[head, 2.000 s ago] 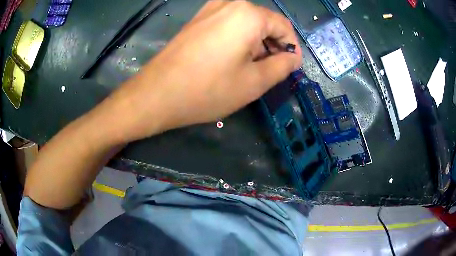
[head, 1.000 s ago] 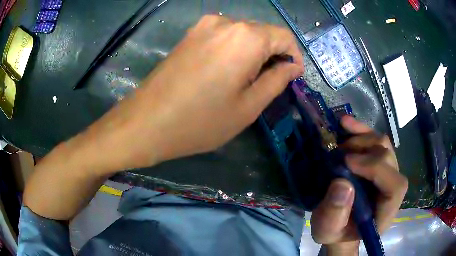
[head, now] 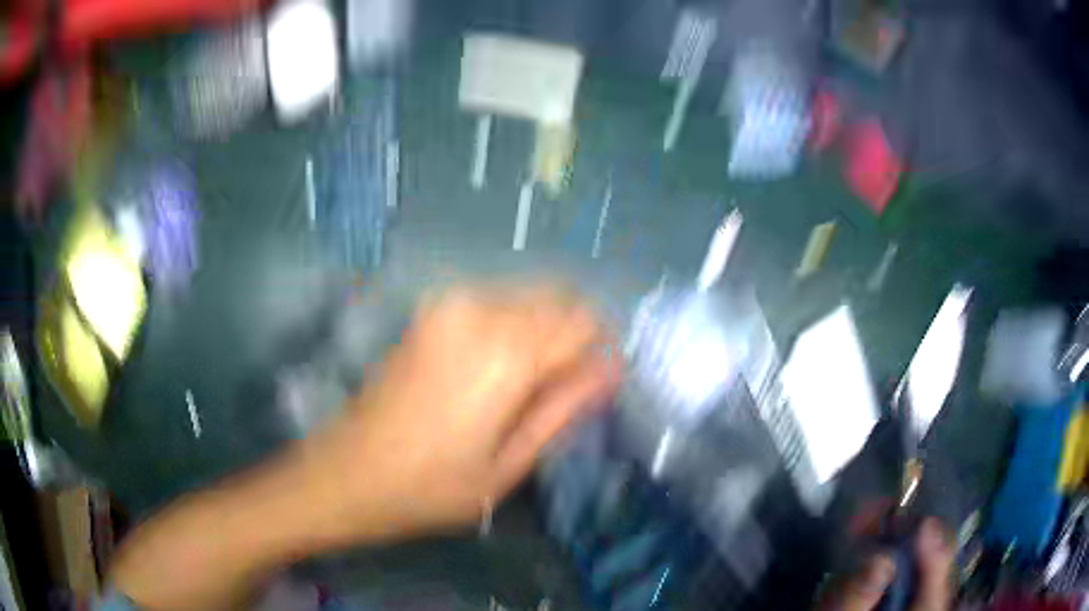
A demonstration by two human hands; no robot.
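Observation:
The whole view is motion-blurred. My left hand (head: pixel 502 394) is over the middle of the mat, thumb and fingers together; whether something small is between them cannot be told. A dark teal-blue phone body (head: pixel 621 525) lies below and right of its fingertips; its board cannot be made out. My right hand (head: pixel 890 573) is at the lower right, cut off by the bottom edge, around the dark handle of a soldering iron (head: pixel 904 543); a brass-coloured part shows above the fingers. A pale, glaring keypad housing (head: pixel 693 358) lies right of my left hand.
A yellow hinged box (head: pixel 102 287) and purple keypads (head: pixel 173 221) are at the left. Two white sheets, one (head: pixel 830 394) and another (head: pixel 940 358), lie at the right. A pale card (head: pixel 520 78) and a red object (head: pixel 874 165) are farther back. A blue object (head: pixel 1029 477) is at the right edge.
The camera view has swung up, so more of the back of the mat shows. My right hand came in over the phone with the iron, then moved away to the lower right.

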